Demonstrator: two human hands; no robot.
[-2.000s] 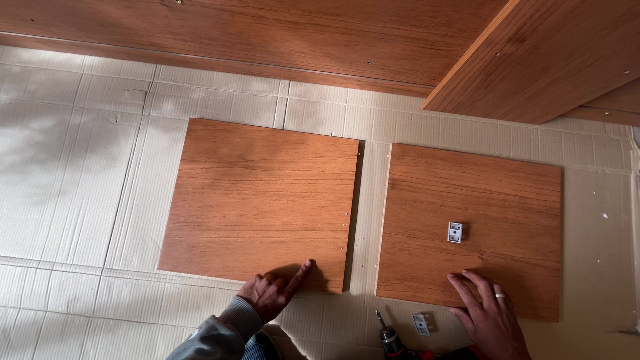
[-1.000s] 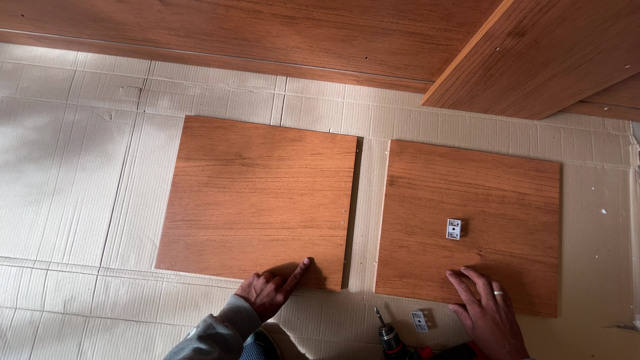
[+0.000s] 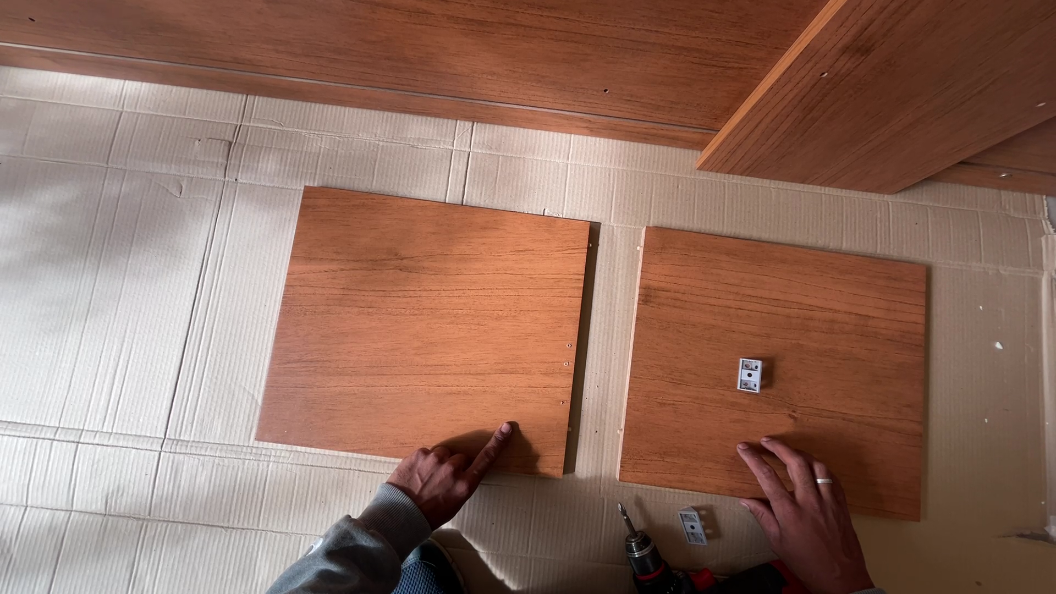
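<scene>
My left hand [image 3: 450, 474] rests at the lower edge of the left wood-grain panel [image 3: 429, 330], its index finger extended onto the surface near the lower right corner. Small holes or screws dot that panel's right edge. Fingertips of my right hand [image 3: 800, 503] touch the lower part of the right wood-grain panel [image 3: 784, 313]; a ring is on one finger. Above those fingers a small grey plastic bracket [image 3: 749, 374] lies on the panel. A second bracket [image 3: 693, 526] lies on the cardboard, left of my right hand, beside a cordless drill [image 3: 648, 557] with a screwdriver bit.
Corrugated cardboard [image 3: 107, 289] covers the floor under both panels. A large wood-grain board [image 3: 412, 49] spans the top, and another board [image 3: 899, 91] lies slanted over it at the upper right. Part of a shoe [image 3: 429, 569] shows at the bottom edge.
</scene>
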